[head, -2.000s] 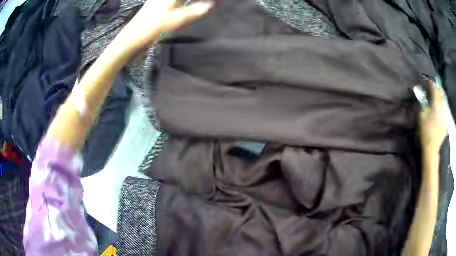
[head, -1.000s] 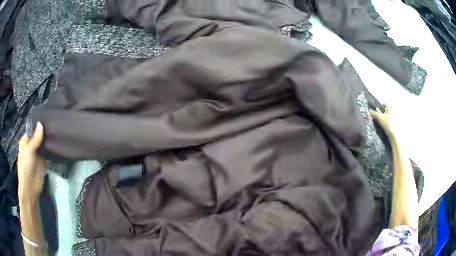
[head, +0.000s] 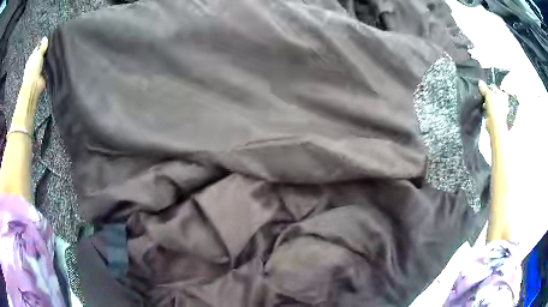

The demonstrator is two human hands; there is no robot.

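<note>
A coat (head: pixel 240 102) lies spread with its smooth dark brown lining facing up. A speckled tweed part (head: pixel 441 126) shows at its right side. A small blue-grey label (head: pixel 114 246) shows on the lining at the lower left. My left hand (head: pixel 39 66) grips the coat's upper left edge. My right hand (head: pixel 491 99) grips the coat's dark edge at the right, beyond the tweed part. The fingers of both hands are small and partly hidden by cloth. I cannot see any tool in either hand.
A white tabletop (head: pixel 535 120) shows at the right. More speckled cloth (head: pixel 21 48) lies at the far left, and dark cloth (head: pixel 402 21) lies at the top. Dark garments (head: pixel 523 30) are at the upper right. A blue item (head: pixel 532 276) shows at the lower right edge.
Both hands have moved away from me, lifting and spreading the upper lining panel. The label has shifted down and left. The tweed part at the right has moved up and shows more broadly.
</note>
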